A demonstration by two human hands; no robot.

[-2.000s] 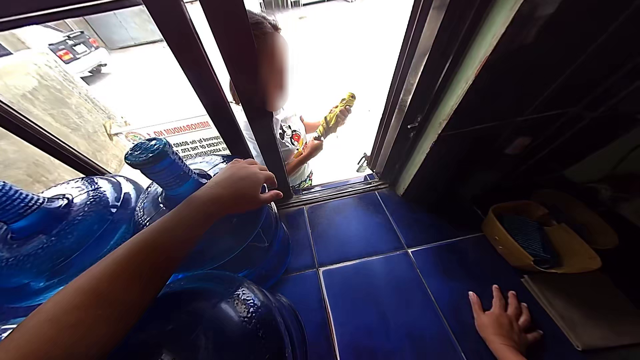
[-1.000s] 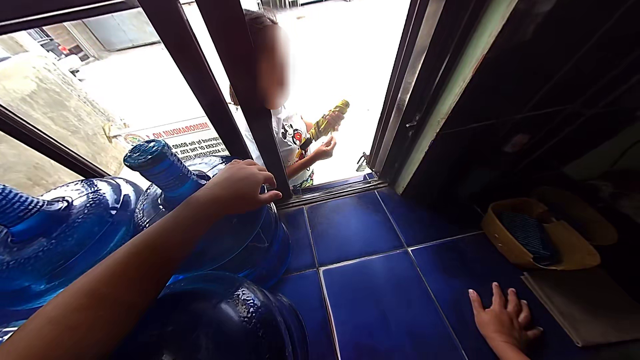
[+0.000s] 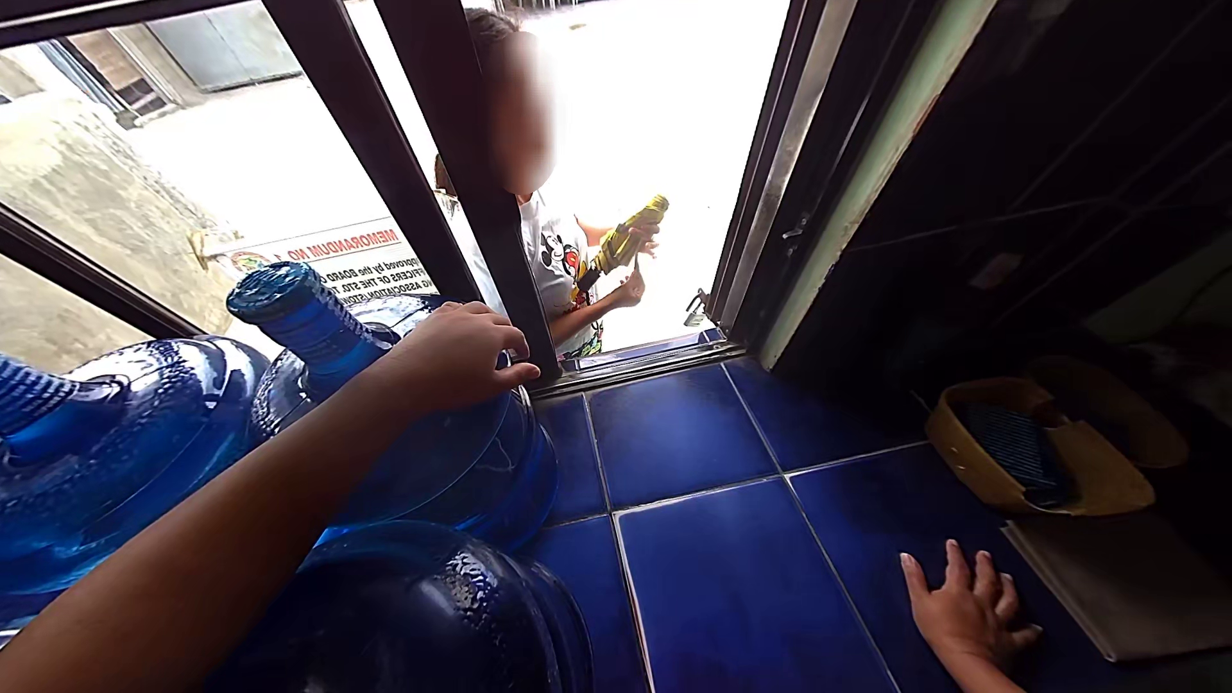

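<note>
My left hand (image 3: 467,354) rests on the shoulder of a blue plastic water jug (image 3: 443,472), its fingers a little apart and holding nothing. More large blue jugs, one at the left (image 3: 144,452) and one at the bottom (image 3: 423,616), stand about my left arm. At the lower right my right hand (image 3: 967,606) lies with spread fingers on the blue tiled surface (image 3: 731,568). Just right of it is a flat brown folder or pad (image 3: 1126,587). Beyond that sits an open yellowish container (image 3: 991,472) with a dark blue ribbed thing (image 3: 1020,452) inside.
Past the dark-framed window opening, a person (image 3: 568,279) outside holds a folded yellow patterned umbrella or cloth bundle (image 3: 626,236). A padlock (image 3: 695,310) hangs at the frame's lower right. A printed sign (image 3: 327,255) stands behind the left pane, near a concrete wall (image 3: 87,164).
Outside, the person's hands and the yellow bundle have shifted a little. Both my hands have stayed where they were.
</note>
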